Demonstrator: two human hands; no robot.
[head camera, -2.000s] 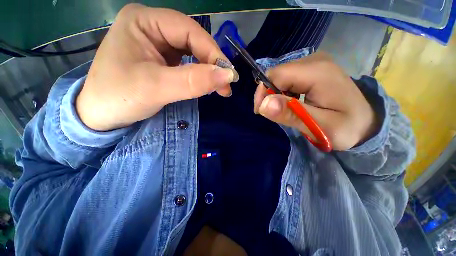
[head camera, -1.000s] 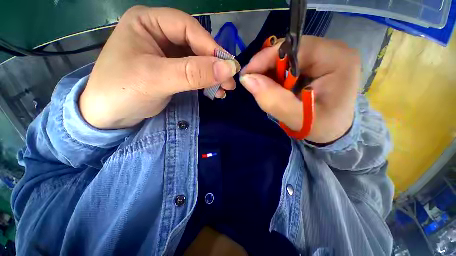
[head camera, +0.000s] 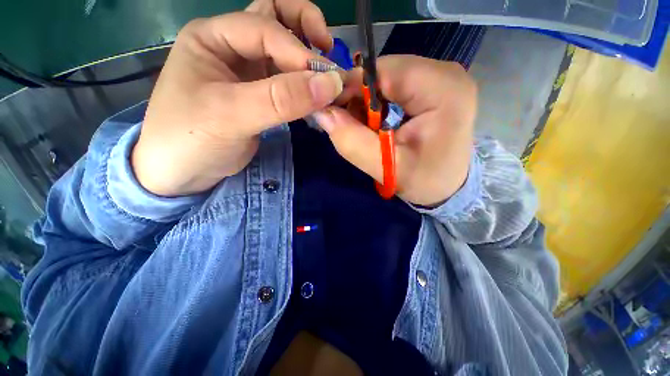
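Note:
My left hand (head camera: 228, 99) pinches a grey striped ribbon cable (head camera: 321, 66) between thumb and forefinger; only its striped end shows above the thumb. My right hand (head camera: 419, 125) holds scissors (head camera: 375, 110) with orange-red handles hooked on its fingers, the dark blades pointing up to the top edge of the picture. My right thumb and forefinger meet my left fingertips just below the cable end. The fingers hide the rest of the cable, so I cannot tell how far my right fingertips grip it.
The green bench mat (head camera: 95, 29) runs along the top. A clear plastic box (head camera: 544, 16) lies on a blue tray (head camera: 650, 57) at the top right. Black cables (head camera: 66, 79) lie at the left. The yellow floor (head camera: 610, 161) shows at the right.
My right hand has moved left to my left fingertips, carrying the scissors, which have swung from pointing up-left to upright. Some left fingers have lifted. The cable stays in my left hand.

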